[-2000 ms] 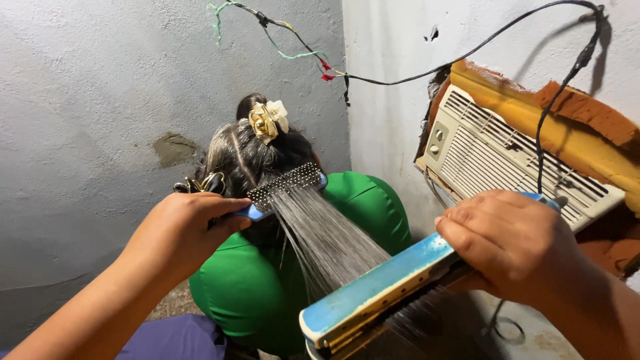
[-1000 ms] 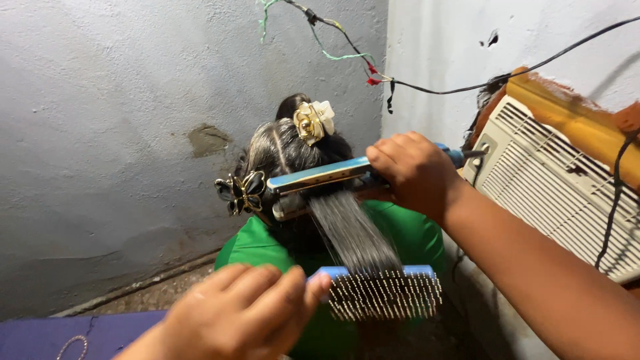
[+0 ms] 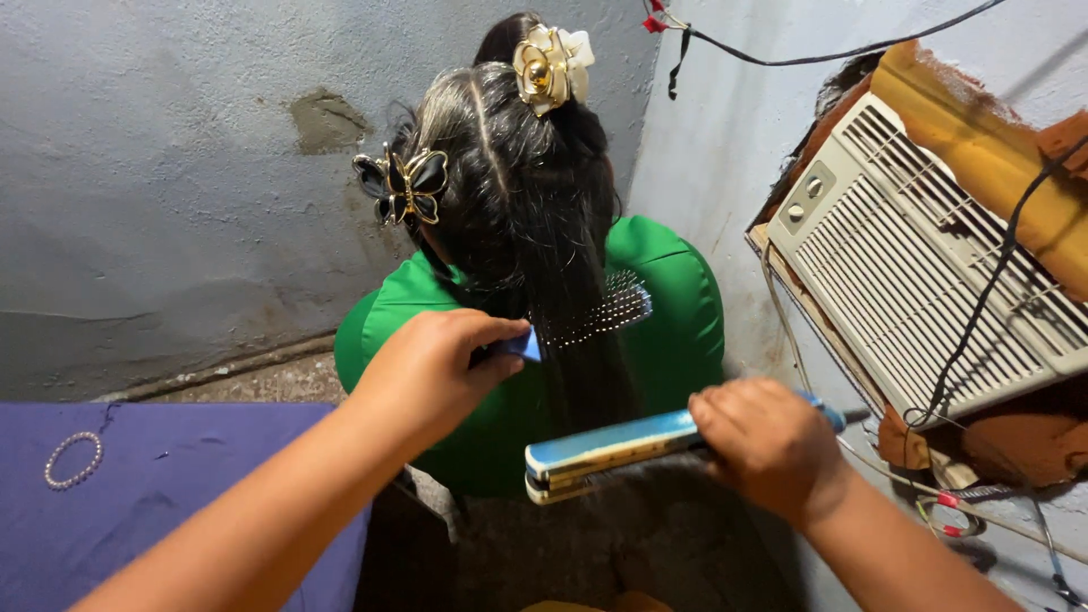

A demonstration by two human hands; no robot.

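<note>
A seated person in a green top [image 3: 671, 340] has their back to me. Dark, partly grey hair [image 3: 561, 229] is parted and hangs down the back. A black butterfly hair claw clip [image 3: 403, 184] sits on the left side, a cream flower hair clip [image 3: 544, 72] near the top right. My left hand [image 3: 450, 365] grips the handle of a blue bristle brush [image 3: 625, 308], its pins at the hanging lock. My right hand [image 3: 765, 442] holds a blue hair straightener [image 3: 620, 442] across the lock lower down; its plates look nearly together, and hair ends show beneath them.
On the left, a purple-covered surface [image 3: 212, 476] bears a beaded bracelet [image 3: 74, 461]. A window air conditioner [image 3: 926, 272] is set in the right wall, with a dark cable [image 3: 990, 289] hanging before it. The grey wall [image 3: 187, 212] stands close behind the person.
The straightener has moved from beside the head down to the lower part of the lock. The brush, below the straightener a second ago, is now above it at the upper back.
</note>
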